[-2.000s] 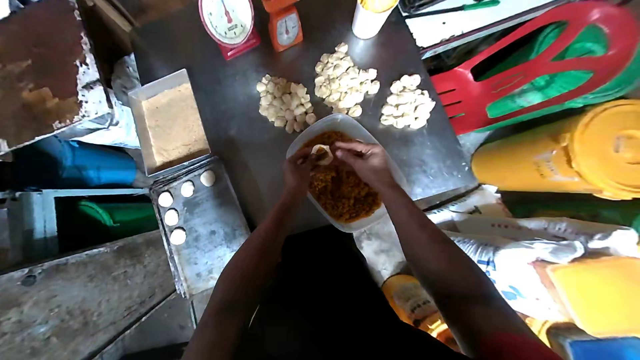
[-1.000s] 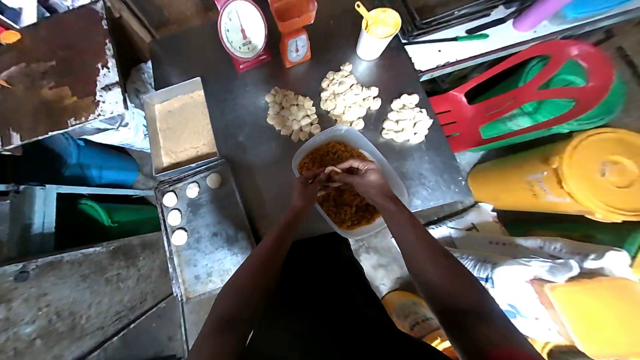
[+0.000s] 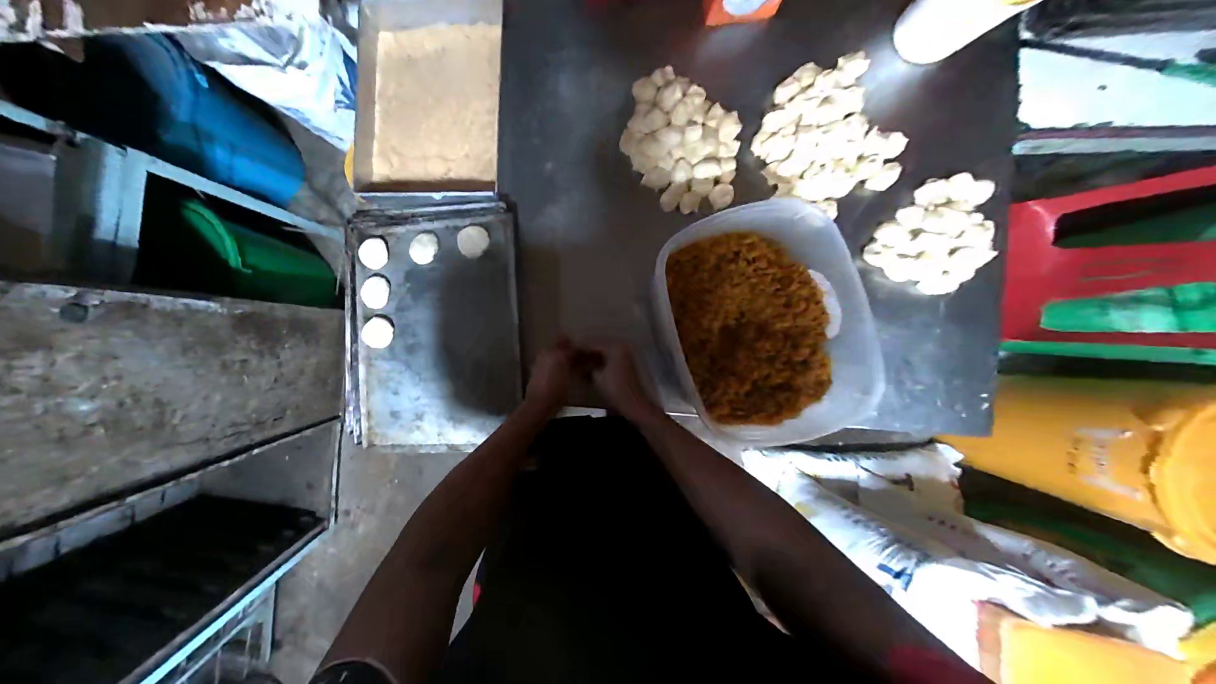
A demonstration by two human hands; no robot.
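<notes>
My left hand (image 3: 551, 375) and my right hand (image 3: 613, 370) meet at the table's near edge, between the metal tray and the plastic tub. Their fingers are dark and blurred, so whether a dough piece is between them cannot be made out. The translucent plastic tub (image 3: 860, 332) holds an orange-brown shredded filling (image 3: 750, 332). Beyond it lie three piles of pale dough pieces (image 3: 682, 138), (image 3: 826, 133), (image 3: 936, 233). On the metal baking tray (image 3: 437, 399) at left, several round dough pieces (image 3: 377, 332) sit along its left and far sides.
A rectangular pan (image 3: 432, 185) of pale powder or crumbs stands beyond the tray. A white cup (image 3: 926, 33) and part of an orange scale (image 3: 741, 9) are at the far side. A red plastic chair (image 3: 1035, 256) and a yellow barrel (image 3: 1073, 446) stand at right.
My hands have moved left and nearer my body, from over the tub to the table edge beside the tray. The view has shifted and turned.
</notes>
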